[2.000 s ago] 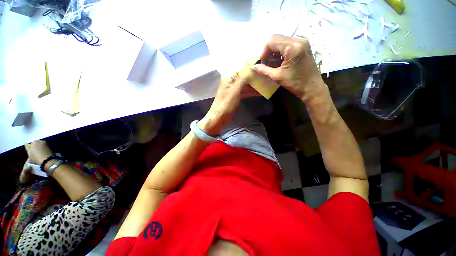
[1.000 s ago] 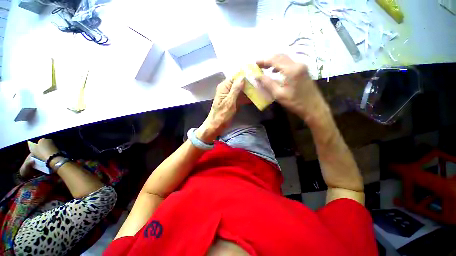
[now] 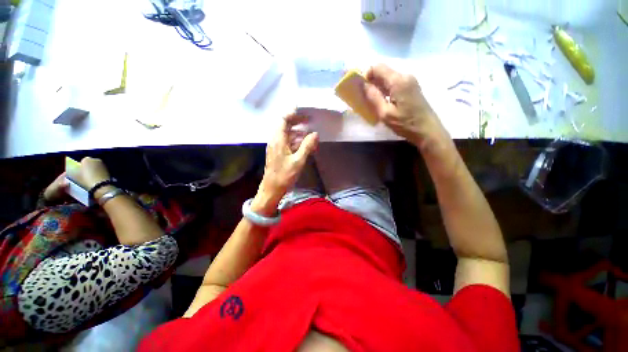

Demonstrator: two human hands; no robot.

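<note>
My right hand (image 3: 403, 106) holds a folded yellow sheet (image 3: 353, 92) above the table, in front of the open white box. My left hand (image 3: 289, 158) is at the table's front edge, with fingers curled and apart, and nothing shows in it. The open white box (image 3: 320, 74) lies on the table, overexposed, with its shaded flap (image 3: 322, 121) toward me. The flap is beside my left fingertips; contact cannot be told. Another white box part (image 3: 265, 84) stands to its left.
Dark cables (image 3: 184, 24) lie at the back left. A grey utility knife (image 3: 520, 93), white offcuts (image 3: 475, 33) and a yellow-handled cutter (image 3: 573, 55) lie at the right. White boxes (image 3: 31, 31) stand far left. Another person's hands (image 3: 82, 180) hold a white-and-yellow piece below the table edge.
My hands have moved apart. My left hand has let go of the yellow piece and moved down and left; my right hand keeps it. The view has shifted, so table things appear farther right and higher.
</note>
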